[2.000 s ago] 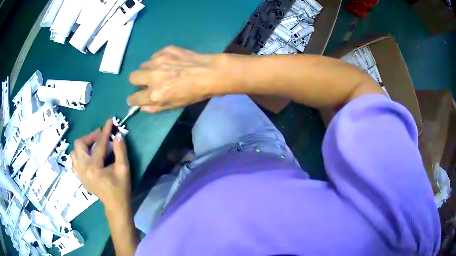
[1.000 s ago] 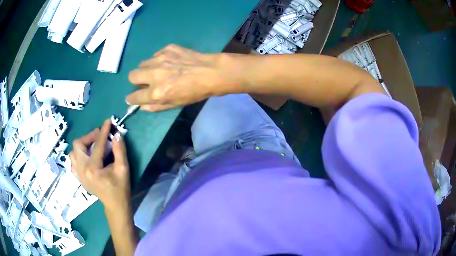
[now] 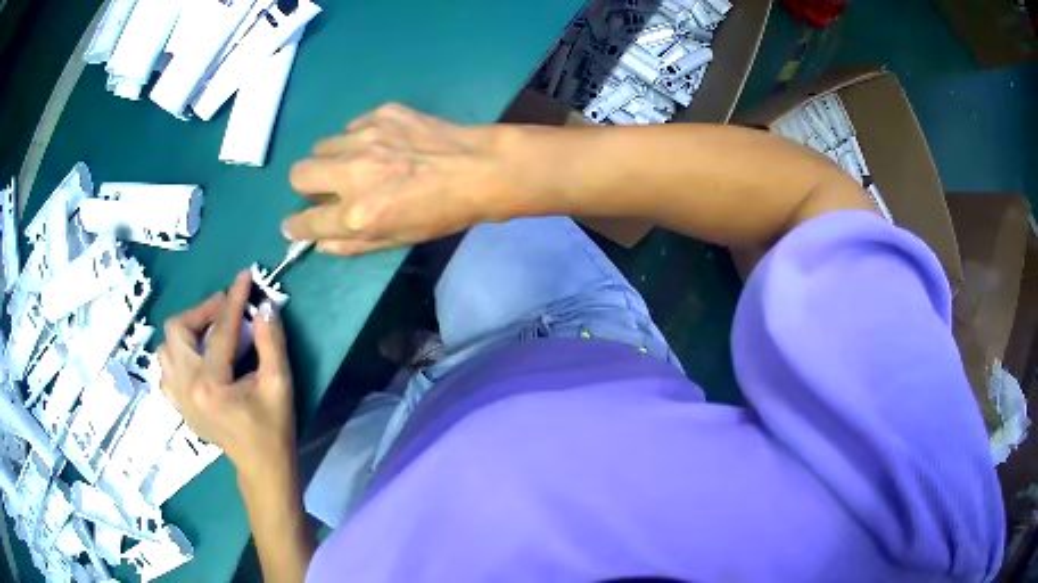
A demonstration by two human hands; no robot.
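My left hand [image 3: 228,370] rests on the green bench and holds a white plastic housing [image 3: 271,292] between thumb and fingers. Most of the housing is hidden under the hand; its pronged end shows, with something dark in it. My right hand [image 3: 370,188] grips a small hand tool [image 3: 291,257]. Its thin light tip touches or nearly touches the pronged end of the housing; the exact contact is too small to tell. The handle is hidden in the fist.
A pile of loose white housings [image 3: 97,302] lies at the left. A fanned stack of housings [image 3: 205,51] lies at the upper left. A cardboard box of dark and white parts [image 3: 740,68] and another box of white parts [image 3: 916,148] stand beyond the bench edge.
Both hands keep nearly the same place and grip. The right hand and tool have shifted very slightly to the left.
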